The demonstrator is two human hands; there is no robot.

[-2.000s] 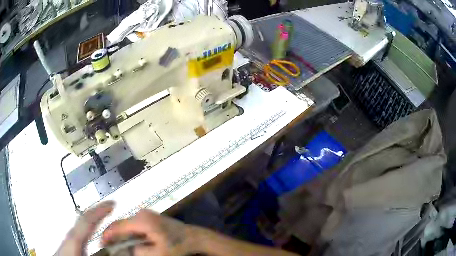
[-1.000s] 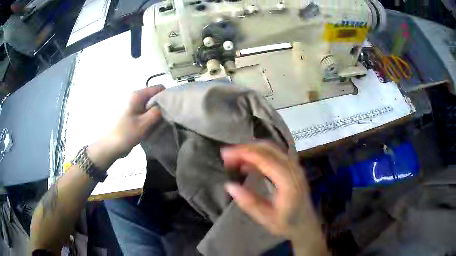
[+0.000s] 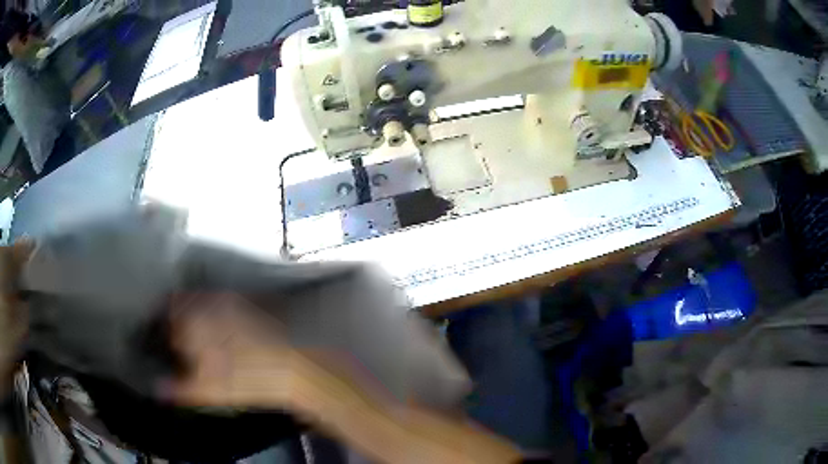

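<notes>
The taupe-grey garment piece [image 3: 363, 317] is bunched and blurred at the lower left, off the sewing bed and partly over the table's front-left edge. My left hand [image 3: 13, 313] is at the left rim, cut off and blurred, closed on the cloth's left end. My right hand [image 3: 231, 349] is blurred against the cloth's darker folds; its fingertips are hidden, so its grip is unclear. The cream sewing machine [image 3: 508, 72] stands behind. Its presser foot [image 3: 361, 181] and silver plate [image 3: 370, 220] show with no garment under them.
A dark fabric patch [image 3: 422, 207] lies beside the plate. Yellow-orange scissors [image 3: 706, 133] lie at the table's right end. A blue bundle [image 3: 694, 304] and draped taupe cloth [image 3: 754, 399] are at the lower right. A person [image 3: 36, 91] is at the upper left.
The garment piece and both my hands have moved left, away from the front of the machine, which uncovers the plate and presser foot. The left hand is now partly out of view.
</notes>
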